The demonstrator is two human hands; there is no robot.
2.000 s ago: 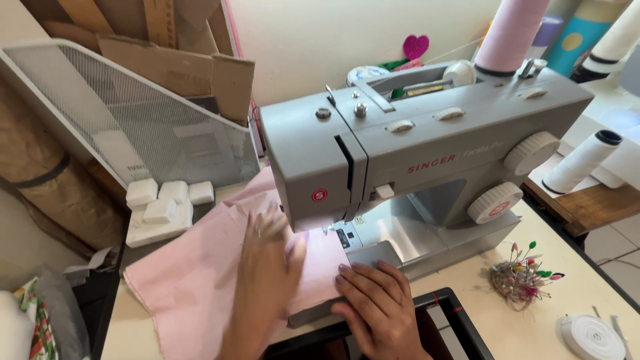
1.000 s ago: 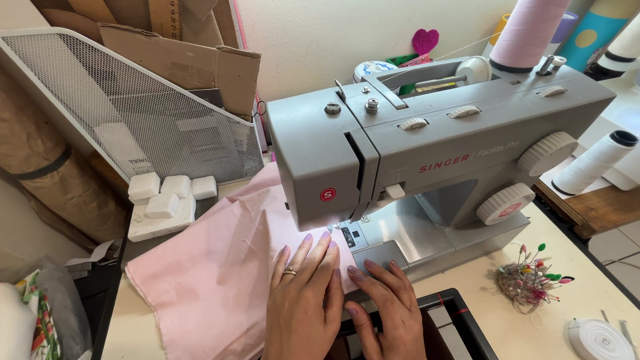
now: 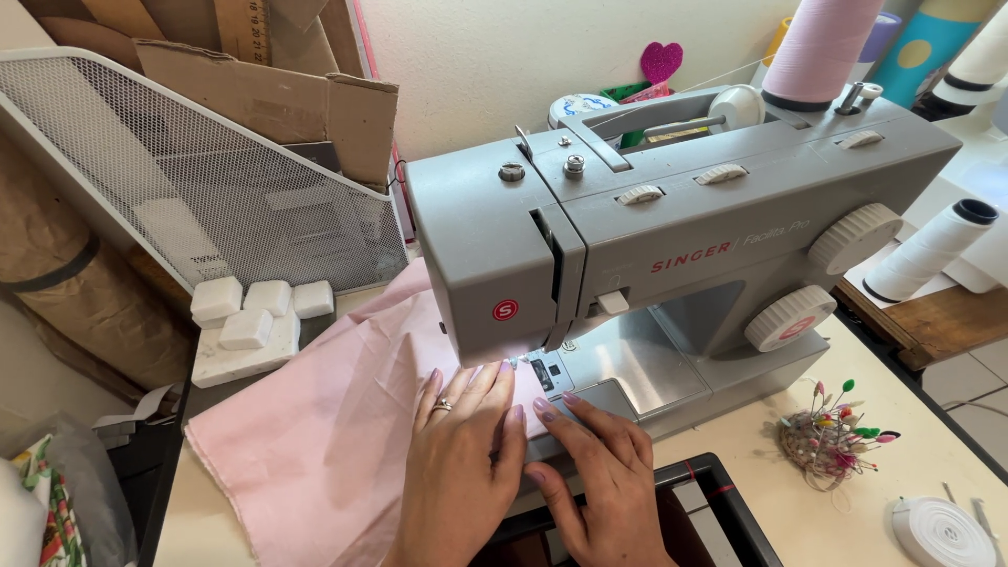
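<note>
Pink fabric (image 3: 339, 409) lies over the left of the table and runs under the head of a grey Singer sewing machine (image 3: 685, 220). Flat on the cloth, just in front of the needle area, rests my left hand (image 3: 465, 457), a ring on one finger. My right hand (image 3: 602, 472) is beside it, its fingertips at the cloth's right edge and on the machine's front bed. Neither hand grips anything. The machine's head hides most of the needle and presser foot. A large pink thread cone (image 3: 819, 55) stands behind the machine's top.
Left of the machine stand a white mesh file holder (image 3: 268, 205) with cardboard and white stone blocks (image 3: 244, 327). At right are a pincushion (image 3: 819, 445) full of pins, a roll of white tape (image 3: 941, 531) and a white thread cone (image 3: 929, 248). A black frame (image 3: 724, 492) edges the front.
Two seconds ago my left hand was raised and blurred above the fabric; it now lies flat on it by the needle area. My right hand has stayed near the front of the bed.
</note>
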